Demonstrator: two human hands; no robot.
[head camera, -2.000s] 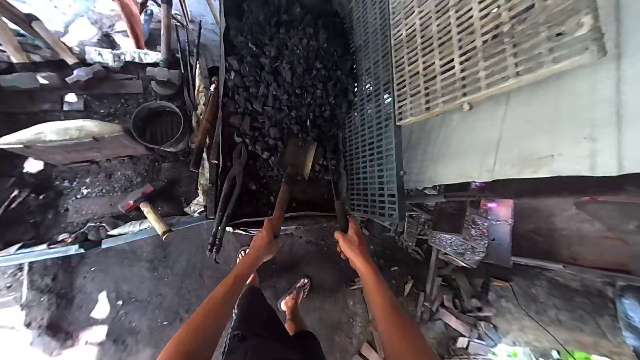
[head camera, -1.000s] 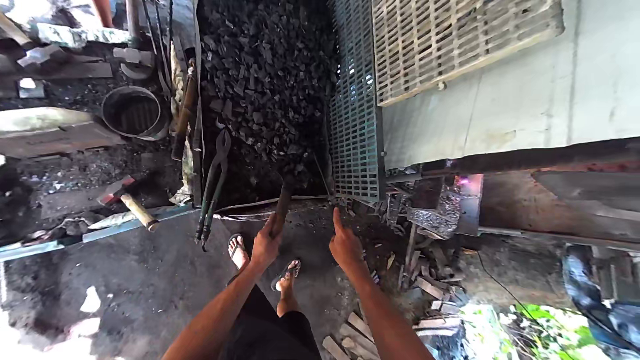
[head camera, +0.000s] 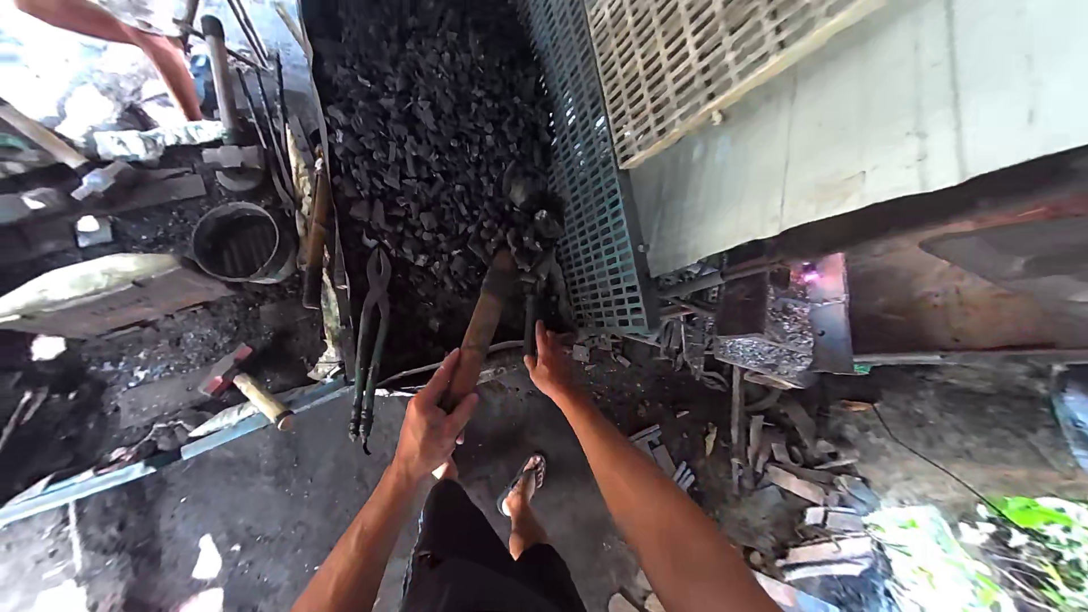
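My left hand (head camera: 435, 418) is closed around the wooden handle of a tool (head camera: 483, 327), whose far end lies among dark charcoal (head camera: 433, 110); its head is hidden by the lumps. My right hand (head camera: 551, 364) is at the near end of a dark handle (head camera: 530, 319), which reaches up to lumps of charcoal at the bin's right side. Its fingers are partly hidden, but they seem to grip that handle. Long metal tongs (head camera: 371, 348) lie to the left of my left hand, over the near edge of the charcoal.
A hammer with a wooden handle (head camera: 263, 401) and a round metal container (head camera: 243, 242) are at the left. A plastic crate panel (head camera: 599, 212) borders the charcoal on the right, beside a pale board (head camera: 816, 153). Wood scraps (head camera: 799, 484) litter the ground. Another person's arm (head camera: 166, 64) shows at upper left.
Two seconds ago a flat tool head on my left hand's handle showed above the charcoal; now it is hidden among lumps. Another person's arm has come into view at upper left.
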